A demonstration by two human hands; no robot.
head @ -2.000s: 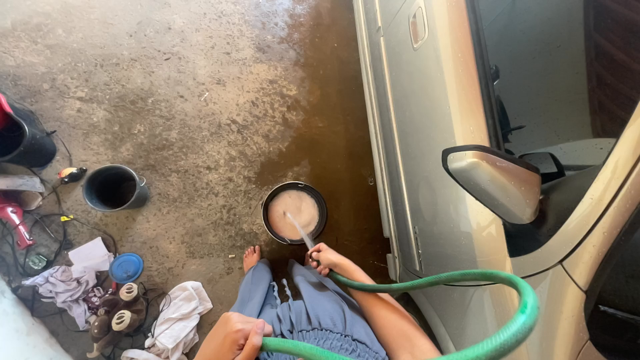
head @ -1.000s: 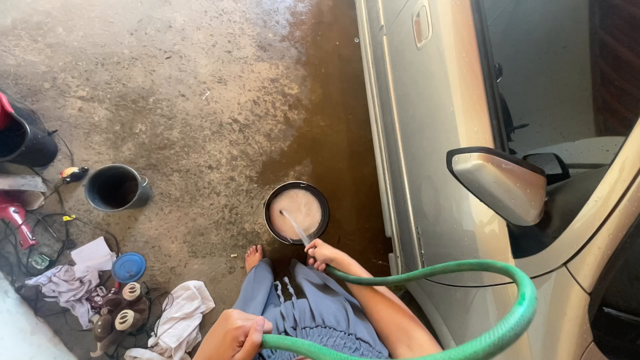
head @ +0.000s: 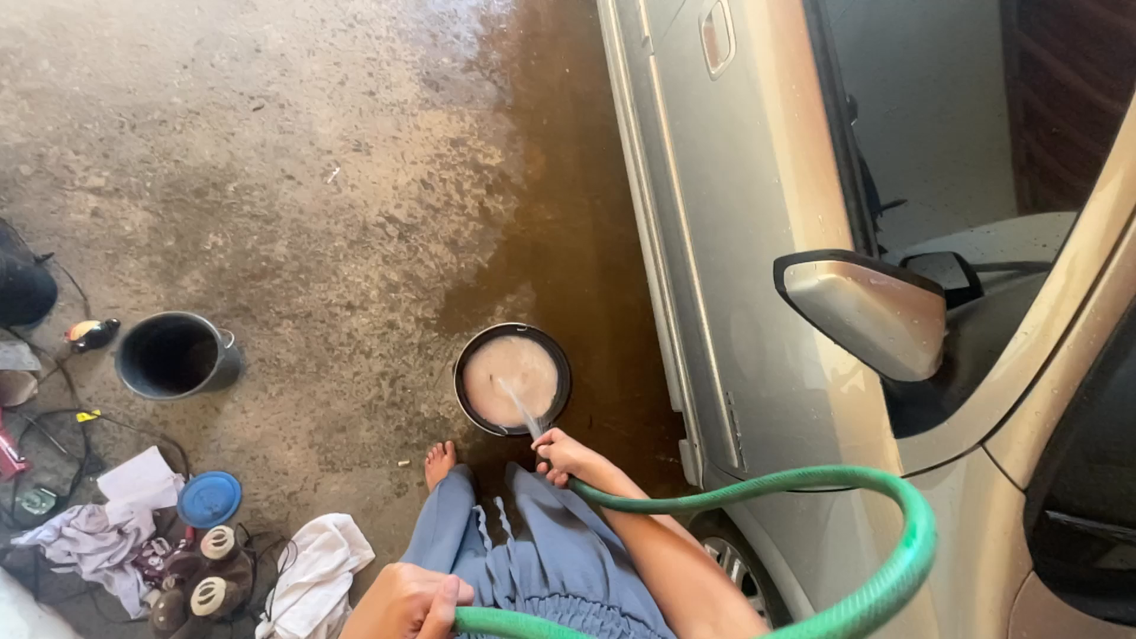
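A green garden hose (head: 879,484) loops across the lower right, over the side of the car. My right hand (head: 568,457) is closed round the hose near its end, and water streams from there into a black bucket (head: 458,377) on the floor below. Cloudy, pale pinkish liquid (head: 510,377) fills much of that bucket's opening. At the bottom of the view my left hand (head: 410,603) grips another stretch of the same hose, in front of my blue trousers.
The beige car (head: 745,222) with its side mirror (head: 865,311) stands close on the right. Wet concrete (head: 568,222) lies beside it. At left are a dark bucket (head: 177,390), a blue lid (head: 209,499), white cloths (head: 319,568), bottles (head: 213,596) and tangled cables (head: 182,444).
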